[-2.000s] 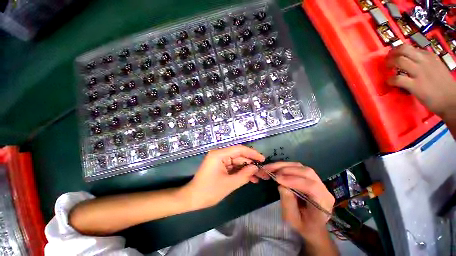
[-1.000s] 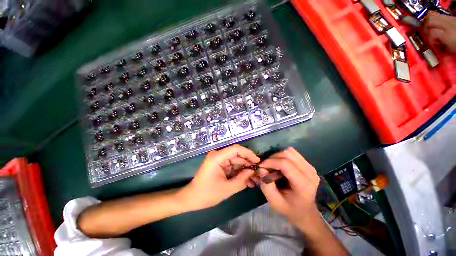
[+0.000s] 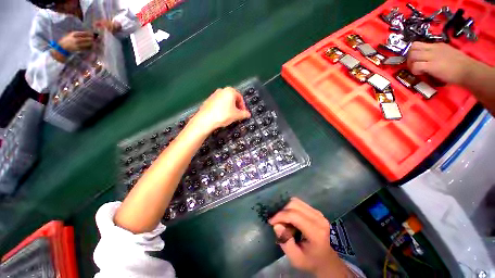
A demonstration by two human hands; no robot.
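Observation:
A clear blister tray (image 3: 301, 162) with rows of small dark round units (image 3: 187, 203) lies in front of me. My left hand (image 3: 225, 110) reaches over the tray's far right part, fingertips pinched low over the pockets. Whether a unit is between them is hidden. My right hand (image 3: 306, 236) is curled near the bench's near edge. Something small and dark brown shows at its fingers, but tweezers cannot be made out. A scatter of tiny black parts (image 3: 266, 209) lies on the green bench just beyond my right hand.
A red tray (image 3: 374, 163) at right holds metal-ended assemblies (image 3: 378, 82) and a shiny parts heap (image 3: 418, 27); another person's hand (image 3: 439, 62) is over it. A person (image 3: 70, 40) works behind stacked trays (image 3: 89, 95) at far left. A wired device (image 3: 380, 213) sits lower right.
My left hand has moved from beside my right hand, away and up over the tray. The hands are now apart. The view has shifted, showing more of the far bench and a person.

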